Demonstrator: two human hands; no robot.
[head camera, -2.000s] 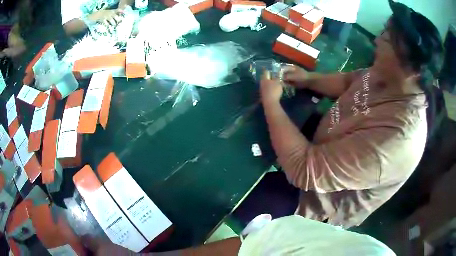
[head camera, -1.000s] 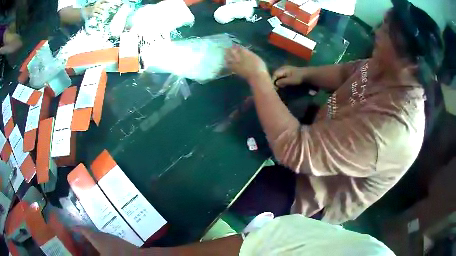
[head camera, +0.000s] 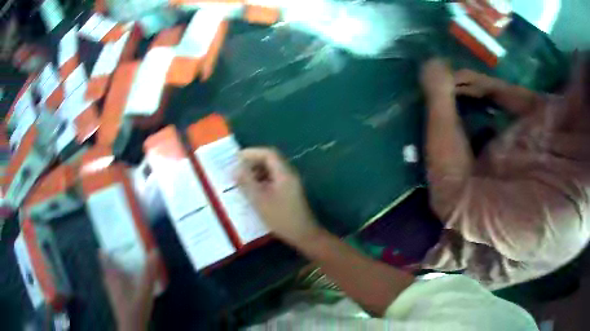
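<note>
Two long orange-and-white cartons lie side by side, printed backs up and orange ends away from me: the left carton (head camera: 189, 203) and the right carton (head camera: 223, 169). My right hand (head camera: 275, 191) is over the right carton's edge, fingers curled and blurred. I cannot tell if it touches the carton or holds something. My left hand (head camera: 132, 284) grips the near end of another carton (head camera: 118, 210), to the left of the pair, its white back up. My left fingers are partly hidden.
Many orange-and-white cartons (head camera: 145, 84) crowd the left, some open. The dark green table (head camera: 336, 161) carries a small white scrap (head camera: 410, 154) and shiny clear plastic (head camera: 352, 26). Another worker's forearm (head camera: 446, 139) is at the right, near more cartons (head camera: 477, 35).
The view has shifted left and down, so the table and cartons sit differently in frame. My right hand has come over the pair of cartons. My left hand now shows, holding a carton.
</note>
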